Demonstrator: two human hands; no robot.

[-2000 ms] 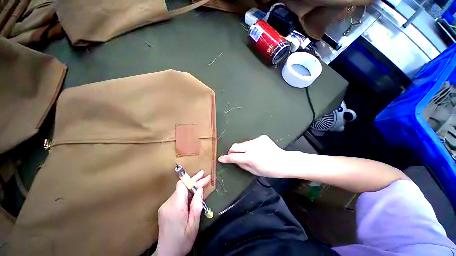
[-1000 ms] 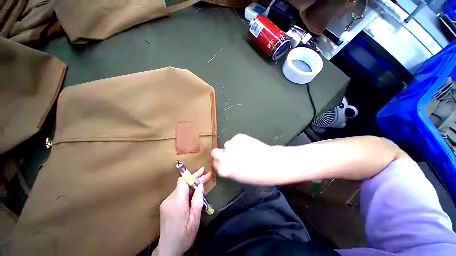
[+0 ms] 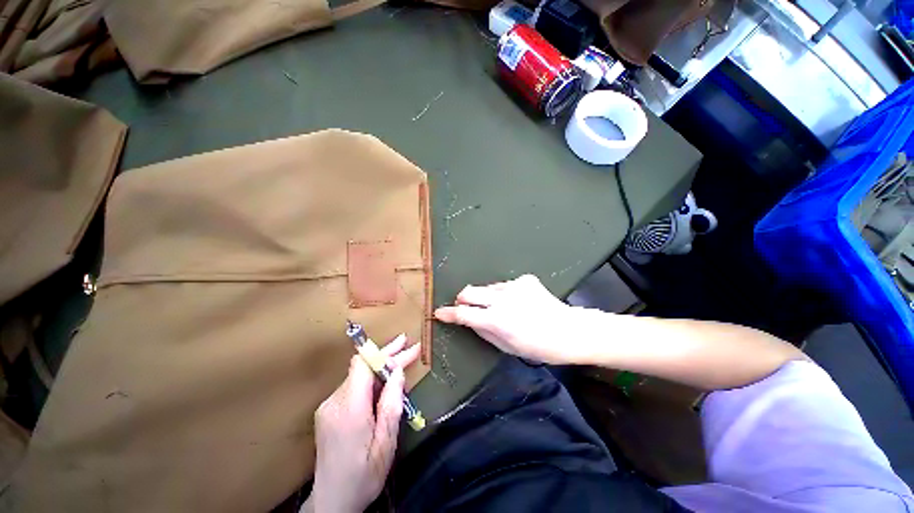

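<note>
A tan tote bag (image 3: 220,230) lies flat on the dark green table (image 3: 521,200). A reddish-brown leather patch (image 3: 372,273) sits across its seam near the edge binding (image 3: 426,271). My left hand (image 3: 361,431) rests on the bag and holds a pen-shaped tool (image 3: 373,359) between its fingers, metal tip pointing at the area below the patch. My right hand (image 3: 511,316) has thumb and forefinger pinched together at the binding edge; whether a thread is between them is too small to tell. Loose thread ends (image 3: 459,211) lie beside the bag.
A red can (image 3: 536,68) and a white tape roll (image 3: 605,127) lie at the table's far right. A black cord hangs over the edge near an animal-faced object (image 3: 673,228). A blue crate (image 3: 817,225) stands at the right. More tan bags (image 3: 50,180) lie left and behind.
My right hand moved in over the binding edge, then back slightly to the right, its pinched fingertips now showing at the edge. My left hand and the tool have barely moved.
</note>
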